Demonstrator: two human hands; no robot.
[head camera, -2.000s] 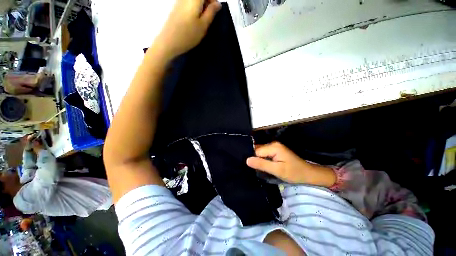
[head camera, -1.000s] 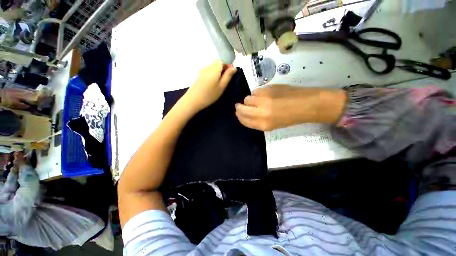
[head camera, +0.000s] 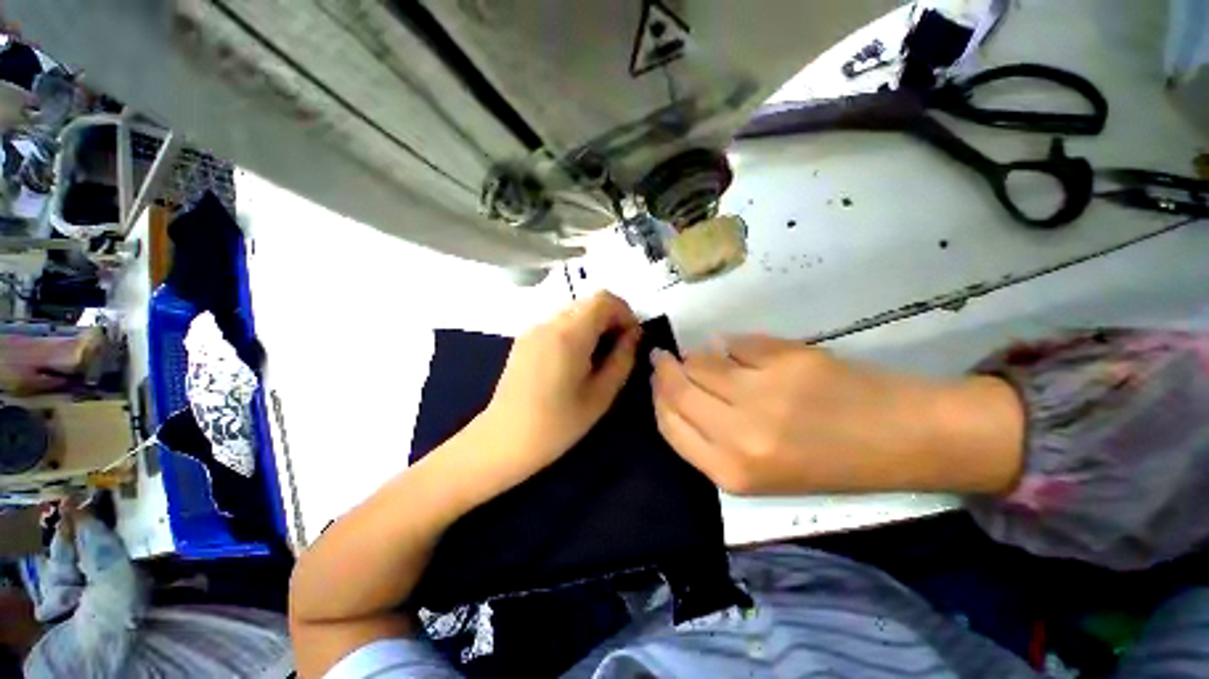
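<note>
A black fabric panel (head camera: 557, 497) lies on the white table and hangs over its front edge onto the lap. My left hand (head camera: 564, 378) grips its far edge, fingertips pinched on the cloth. My right hand (head camera: 782, 411) holds the far right corner of the same panel, fingertips close to the left ones. The sewing machine head (head camera: 438, 93) is just beyond both hands, with a cream knob (head camera: 709, 248) beside the needle area. The needle tip and presser foot cannot be made out clearly. Patterned cloth (head camera: 464, 629) shows under the panel near the lap.
Black-handled shears (head camera: 957, 133) lie right of the machine head, with dark snips (head camera: 1156, 192) beside them. A blue basket (head camera: 170, 438) at left holds black and patterned pieces (head camera: 220, 395). Another person's sleeve and hand (head camera: 82, 564) are at the lower left.
The view has shifted and the machine head now looms larger. My right hand has come up from the lap to the panel's far corner. The shears, out of view at first, now show.
</note>
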